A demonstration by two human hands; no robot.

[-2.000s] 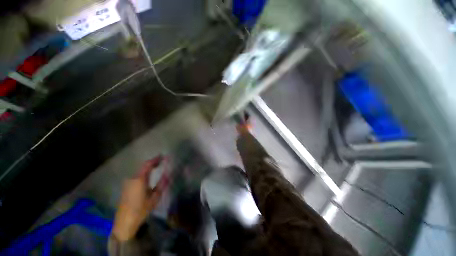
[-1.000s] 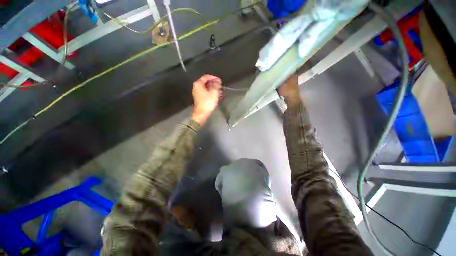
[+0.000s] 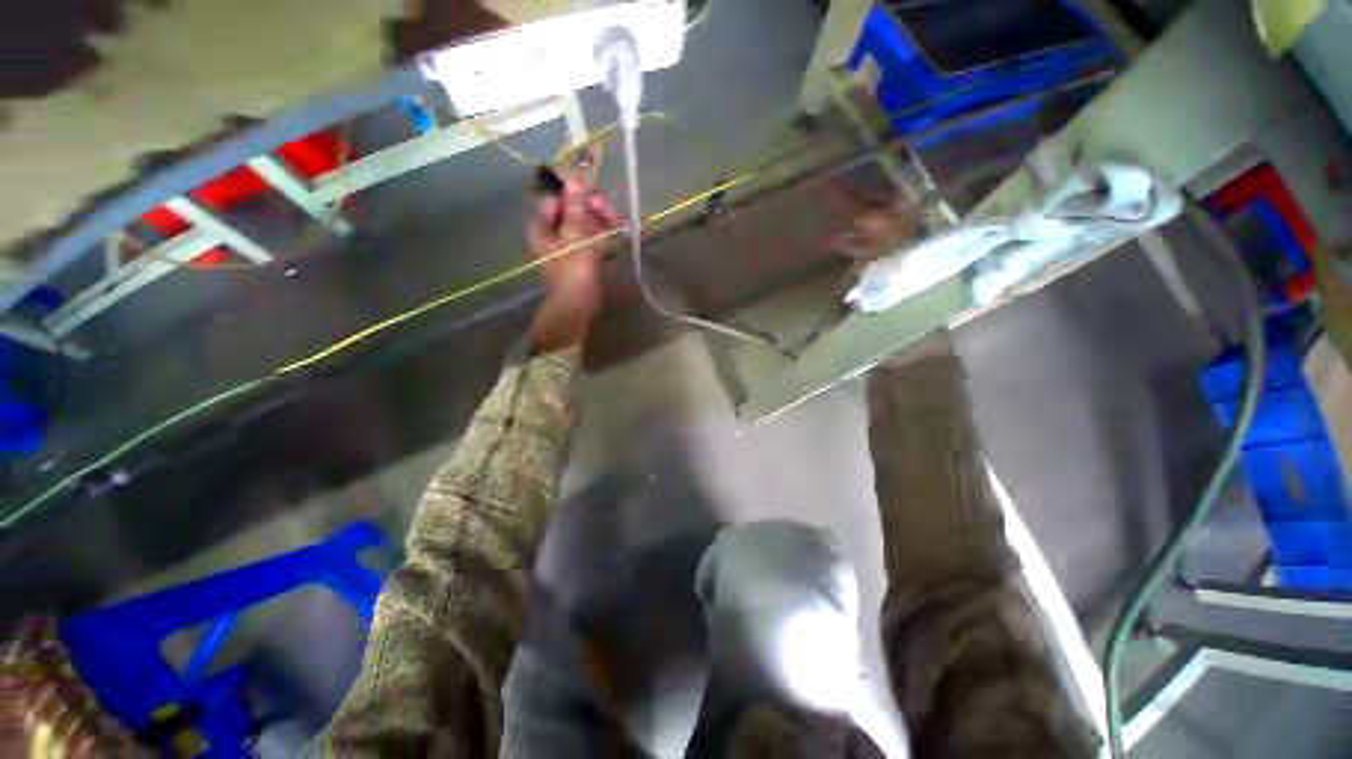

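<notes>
A bright white socket strip [image 3: 512, 63] is at the top, with a pale plug [image 3: 615, 60] in it. Its pale cord [image 3: 638, 223] hangs down and runs right towards the bench corner. My left hand [image 3: 570, 226] is just below the strip, left of the cord, fingers bent at a small dark thing [image 3: 549, 181]; blur hides whether it is gripped. My right hand [image 3: 885, 230] is blurred beyond the pale bench corner [image 3: 808, 371]; the bench covers its wrist, and what it touches is unclear. A crumpled clear-white plastic bag [image 3: 1023, 245] lies on the bench.
A yellow-green cable [image 3: 430, 315] crosses the left side. A blue stool [image 3: 223, 601] is at lower left. Blue crates stand at the top [image 3: 964, 67] and right [image 3: 1287, 467]. A grey-green hose [image 3: 1208, 512] hangs at the right. Red items are behind the left frame.
My left hand has moved up and away, from beside the bench corner to below the socket strip. My right hand has moved forward beyond the bench edge. The view has shifted, bringing the strip back in.
</notes>
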